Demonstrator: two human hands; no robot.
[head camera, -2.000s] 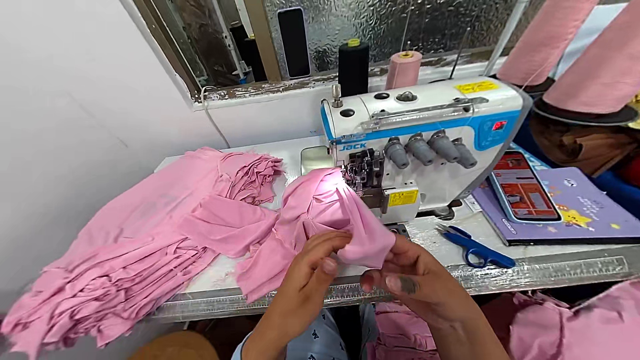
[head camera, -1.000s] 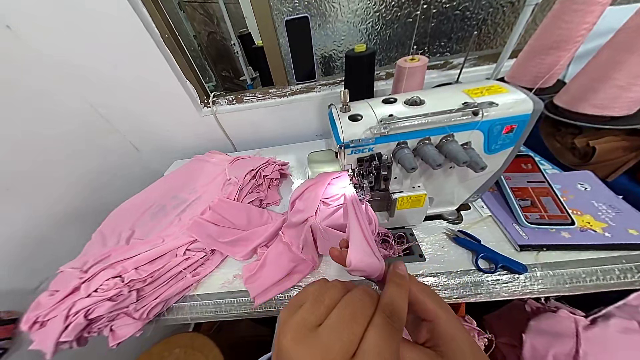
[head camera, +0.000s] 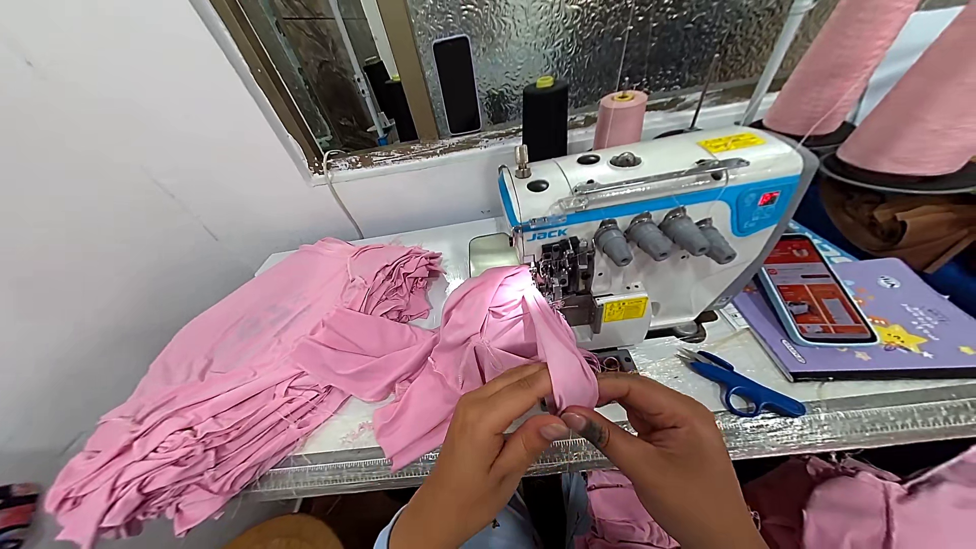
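Pink knit fabric (head camera: 488, 328) runs from under the lit presser foot area of a white and blue Jack overlock sewing machine (head camera: 656, 221) toward me. Its folded near end is pinched between my left hand (head camera: 496, 435) and my right hand (head camera: 663, 450), just in front of the machine. The fingertips of both hands nearly meet at the fabric's lower edge. A heap of pink fabric pieces (head camera: 229, 381) lies on the left of the table, touching the piece at the machine. Blue-handled thread snips (head camera: 743, 385) lie right of my right hand.
A smartphone with a lit screen (head camera: 816, 290) rests on a purple notebook (head camera: 900, 320) at the right. Large pink thread cones (head camera: 915, 99) stand behind it. Black (head camera: 545, 118) and pink (head camera: 620, 118) spools and another phone (head camera: 457, 84) stand by the window. More pink fabric (head camera: 884, 503) hangs below the table edge.
My hands were close together, one overlapping the other, a second ago; now they are apart on either side of the fabric's folded end. The fabric stays at the machine.
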